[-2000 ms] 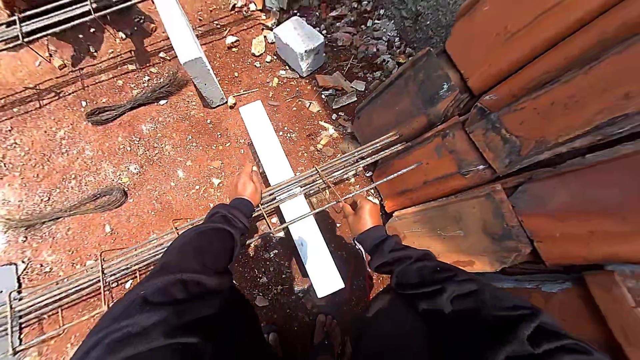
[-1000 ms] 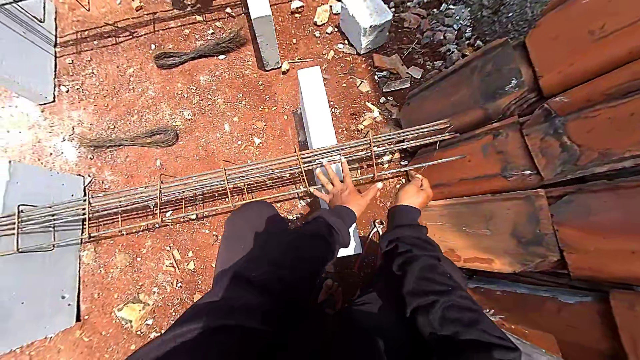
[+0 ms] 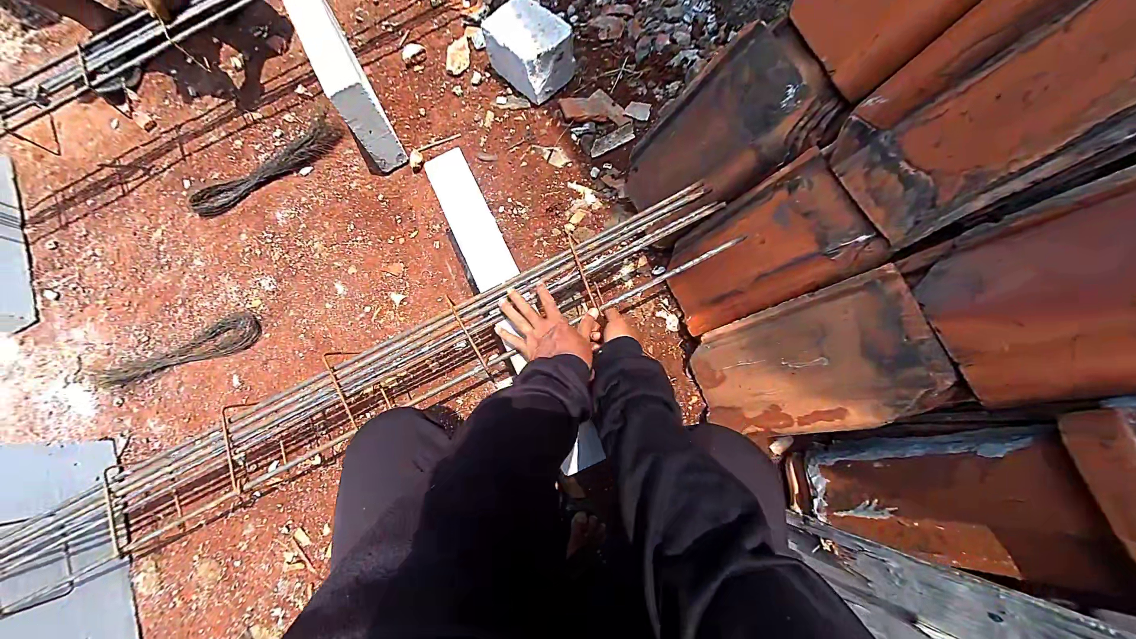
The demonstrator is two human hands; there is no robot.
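Note:
A long bundle of steel rebar (image 3: 399, 364) with bent wire stirrups (image 3: 337, 390) runs from the lower left to the roof tiles at the right. It lies across a narrow white block (image 3: 470, 217). My left hand (image 3: 546, 333) rests with spread fingers on the near bars, over the white block. Just right of it, my right hand (image 3: 615, 327) has its fingers at the nearest bar, beside a stirrup (image 3: 584, 271); the fingertips are partly hidden, so its grip is unclear. The two hands are nearly touching.
Stacked clay roof tiles (image 3: 816, 355) stand close at the right. Two coils of tie wire (image 3: 266, 169) lie on red soil. Beyond are a long block (image 3: 346, 89), a white block (image 3: 531, 49) and rubble. Grey panels (image 3: 62, 484) lie at the left.
Two seconds ago my hands were apart on either side of the white block. My left hand has come onto the bars near my right hand, and its fingers are spread.

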